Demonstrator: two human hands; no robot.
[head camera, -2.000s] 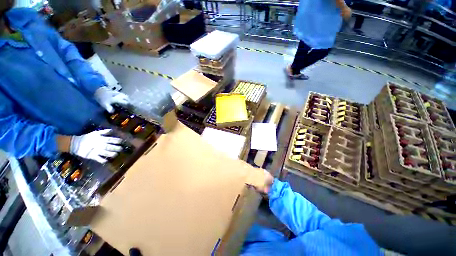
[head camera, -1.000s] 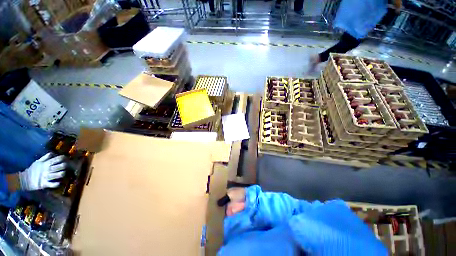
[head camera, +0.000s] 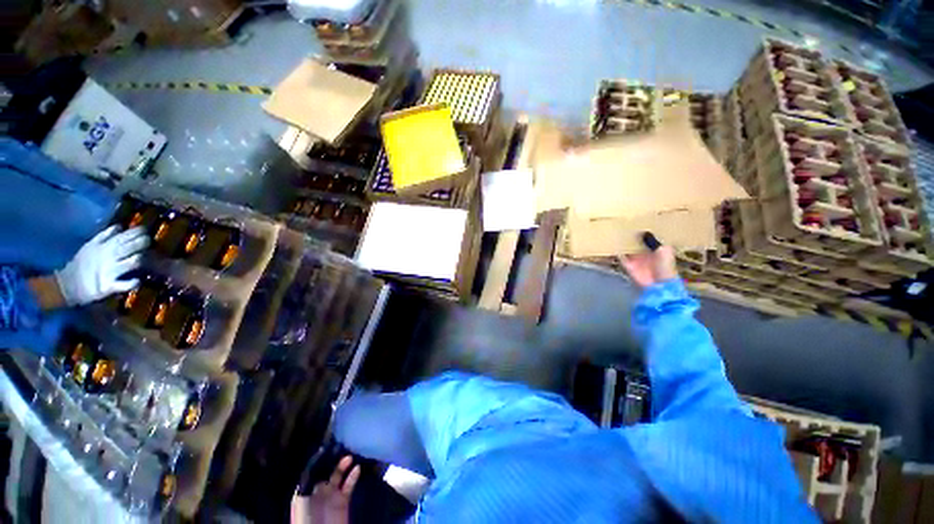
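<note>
A brown cardboard carton or folded sheet (head camera: 643, 184) is held out to the upper right, over the divided parts trays. My right hand (head camera: 650, 261) grips its near edge, with a black finger cot showing on one finger. The far side of the carton is blurred. My left hand (head camera: 333, 496) is low at the left, cut off by the bottom edge, with its fingers bent beside dark, blurred shapes; whether it holds anything cannot be told.
A person's white-gloved hand (head camera: 105, 266) rests at the trays of dark and orange parts (head camera: 184, 241) on the left. Stacked divided trays (head camera: 819, 184) stand at the right. A yellow sheet (head camera: 423, 146) and white-topped box (head camera: 415, 241) stand ahead. An AGV cart (head camera: 102, 133) is at the far left.
The carton has moved from in front of me to the upper right in my right hand, uncovering the stacked trays at the left. My left hand has come into view at the bottom.
</note>
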